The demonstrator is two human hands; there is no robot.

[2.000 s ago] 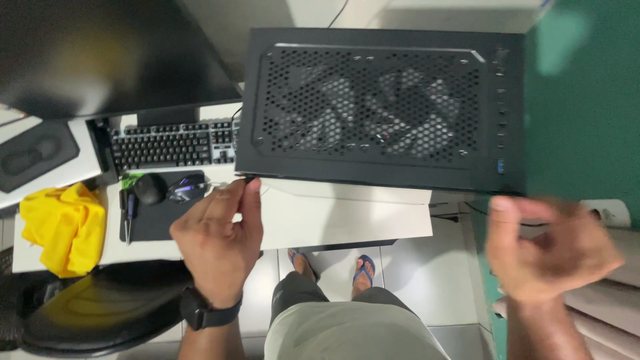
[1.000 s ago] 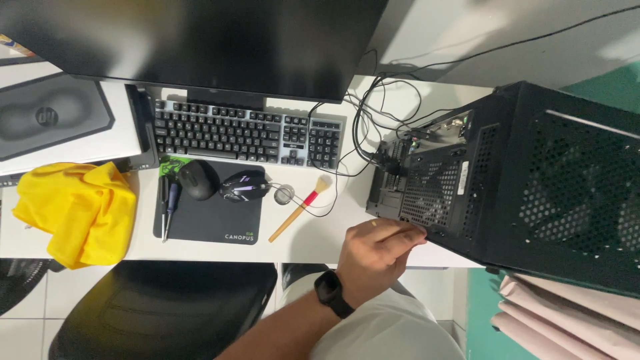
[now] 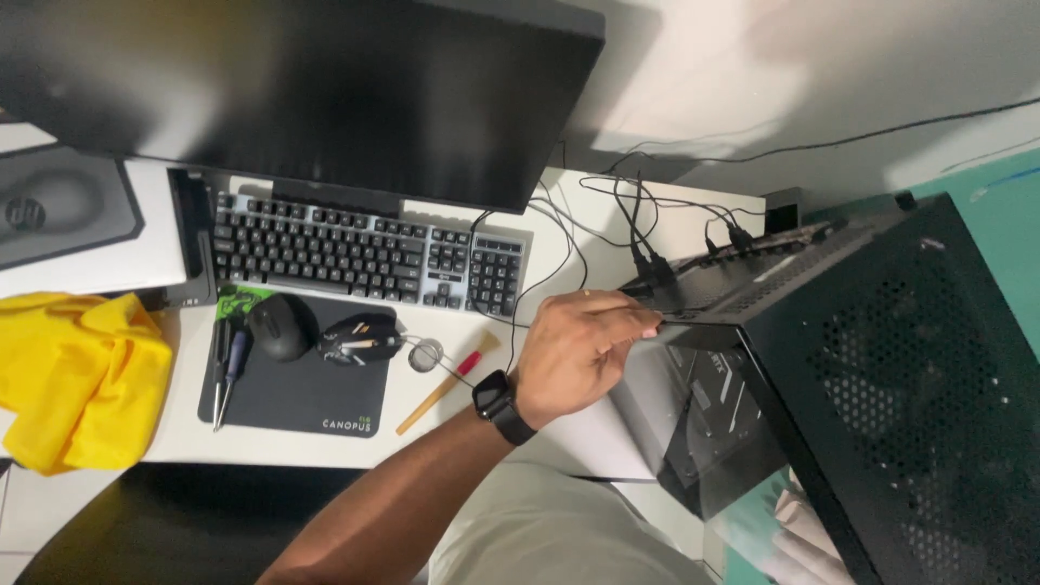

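My left hand (image 3: 581, 353), with a black smartwatch on its wrist, pinches the rear edge of the transparent side panel (image 3: 650, 398) of a black computer case. The case (image 3: 910, 325) stands turned at an angle on the right, its perforated, dusty top towards me. A graphics card (image 3: 719, 390) shows through the panel. Black cables (image 3: 654, 268) are plugged into the rear of the case. Whether the panel is fully seated or partly off the frame, I cannot tell. My right hand is out of view.
Behind the keyboard (image 3: 357, 256) stands a monitor (image 3: 325, 89). Two mice, one black (image 3: 280, 325) and one patterned (image 3: 357, 340), and screwdrivers (image 3: 231, 370) lie on a mouse pad (image 3: 305, 398). Nearby are a brush (image 3: 443, 390), a yellow cloth (image 3: 81, 382) and a chair (image 3: 187, 520).
The computer case has been turned, so that its rear and then its transparent side came into view. My right hand, visible two seconds ago, has left the view. The view has shifted.
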